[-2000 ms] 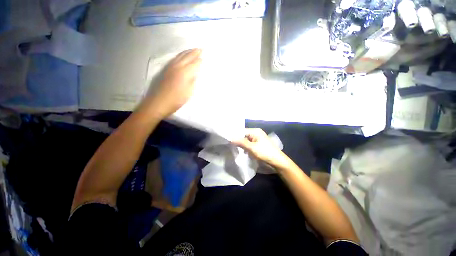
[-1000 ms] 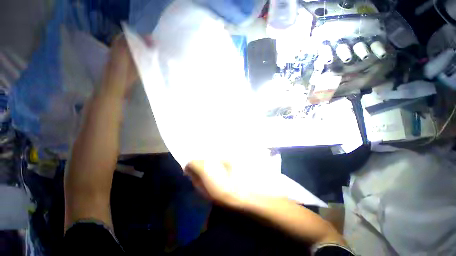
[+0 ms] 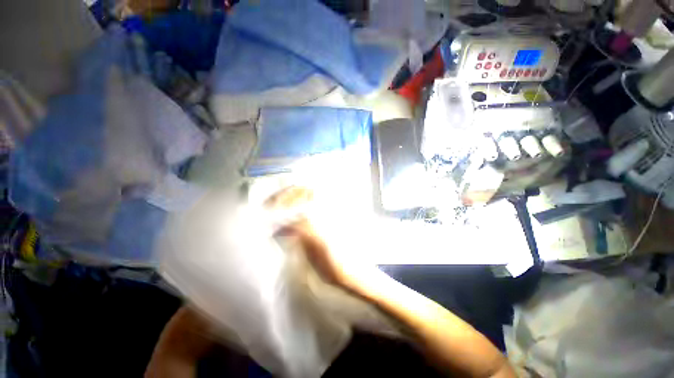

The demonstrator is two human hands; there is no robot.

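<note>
A large white fabric piece (image 3: 244, 273) hangs blurred and partly raised over the table's front edge and lap. My right hand (image 3: 301, 225) reaches across from the lower right and grips its upper part, with the fingers blurred and washed out by the glare. My left forearm shows at the lower left and passes behind the fabric. A blurred patch of fingers shows just above my right hand; I cannot tell which hand it belongs to. A folded light blue fabric stack (image 3: 314, 136) lies on the table beyond the hands.
The overlock machine (image 3: 510, 111) stands right of centre, its dark grey side cover (image 3: 399, 159) beside the blue stack. Blue and white cloth (image 3: 284, 48) lies at the rear, more at left. A white heap (image 3: 598, 328) is at lower right. A fan (image 3: 643, 151) stands far right.
The view has shifted, showing more of the table's rear. The white piece, earlier spread upright between both hands, now hangs lower and left. My right hand has moved up; my left forearm is lower, behind the cloth.
</note>
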